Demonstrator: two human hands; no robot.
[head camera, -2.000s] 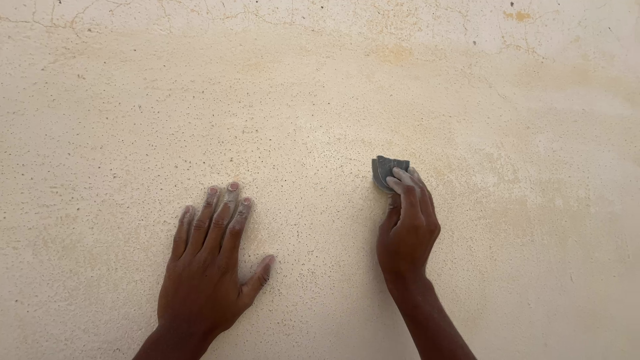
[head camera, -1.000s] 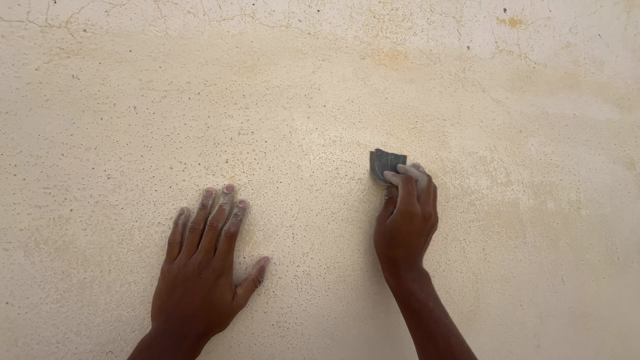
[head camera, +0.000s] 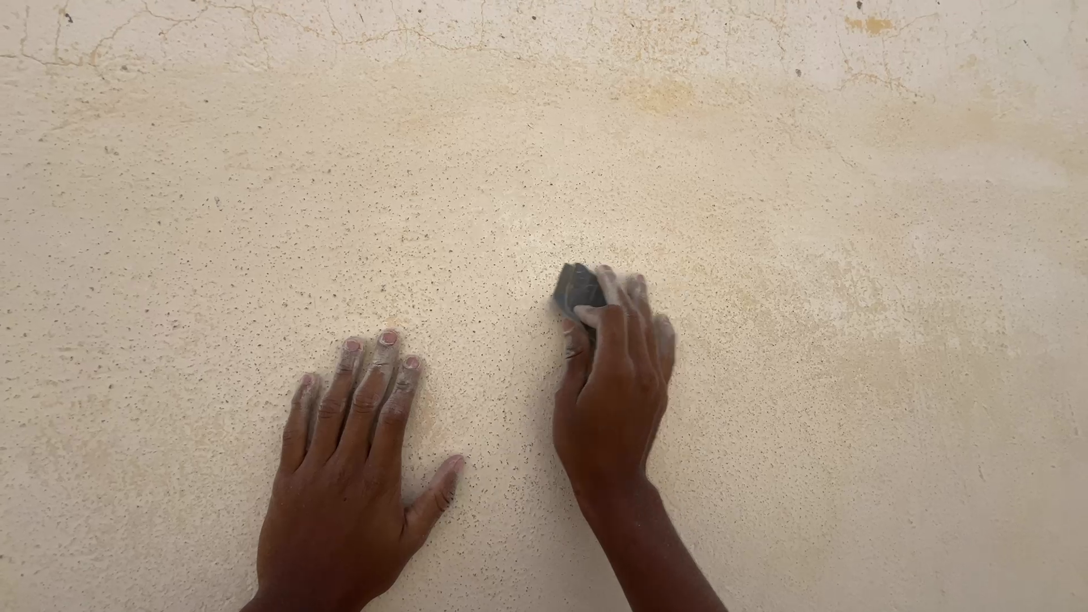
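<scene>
A cream, pitted plaster wall (head camera: 765, 221) fills the head view. My left hand (head camera: 348, 493) lies flat on it at the lower left, fingers apart and pointing up, thumb out to the right, holding nothing. Right of centre, my right hand (head camera: 616, 374) grips a small dark grey piece of folded sheet, which looks like sandpaper (head camera: 580, 287), against the wall. Its top and left part show past my fingers; the rest is hidden under them. Pale dust coats the fingertips of both hands.
Thin cracks (head camera: 408, 32) run across the upper part of the wall. An orange-yellow stained patch (head camera: 870, 25) marks the upper right. Small dark pits dot the surface around both hands, and paler worn patches show at the right.
My right hand and the dark sheet have shifted left along the wall, and more of its fingers now show spread upward. My left hand stays flat on the wall.
</scene>
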